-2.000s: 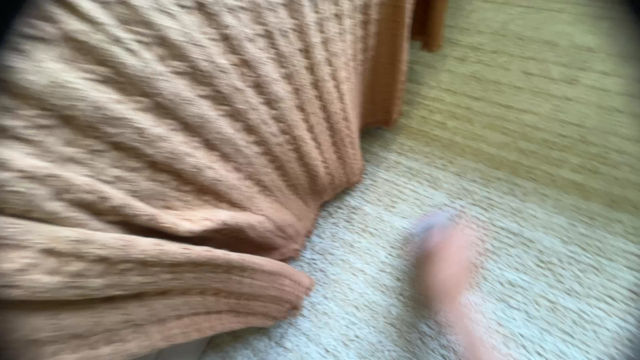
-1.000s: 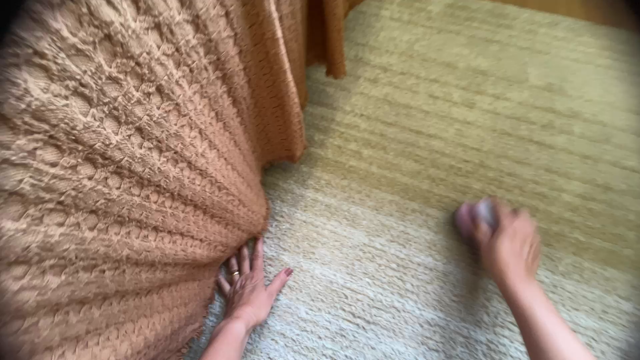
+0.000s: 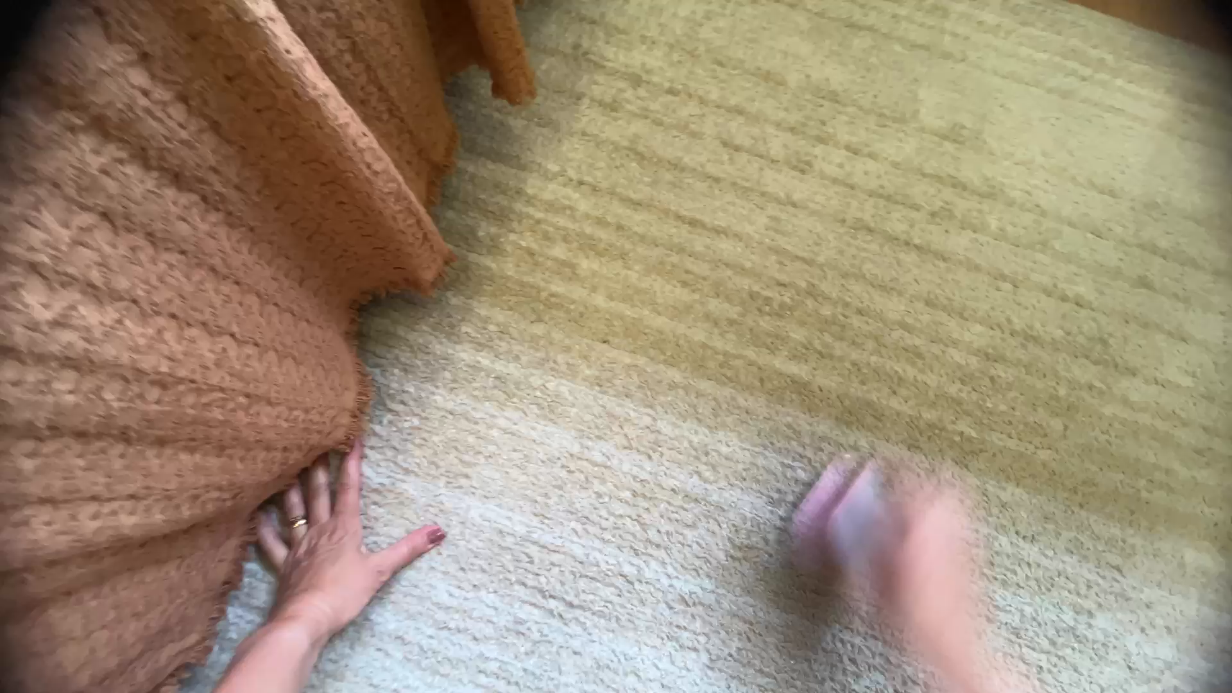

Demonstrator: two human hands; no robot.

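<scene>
My left hand (image 3: 332,558) lies flat on the striped rug (image 3: 674,616) at the lower left, fingers spread, a ring on one finger. Its fingertips reach under the edge of an orange-brown textured fabric cover (image 3: 173,366). At the lower right, my right hand (image 3: 919,539) is blurred by motion and holds a small pink and whitish object (image 3: 833,510) at the rug's surface. The blur hides what kind of object it is.
The cover hangs in folds down the whole left side, and its hem meets the rug. The rug shades from pale grey to yellow-green further off. A strip of brown floor (image 3: 1165,21) shows at the top right corner.
My left hand, out of view two seconds ago, rests by the cover's edge as it did one second ago. My right hand has moved lower over the rug since one second ago, still holding the pink object.
</scene>
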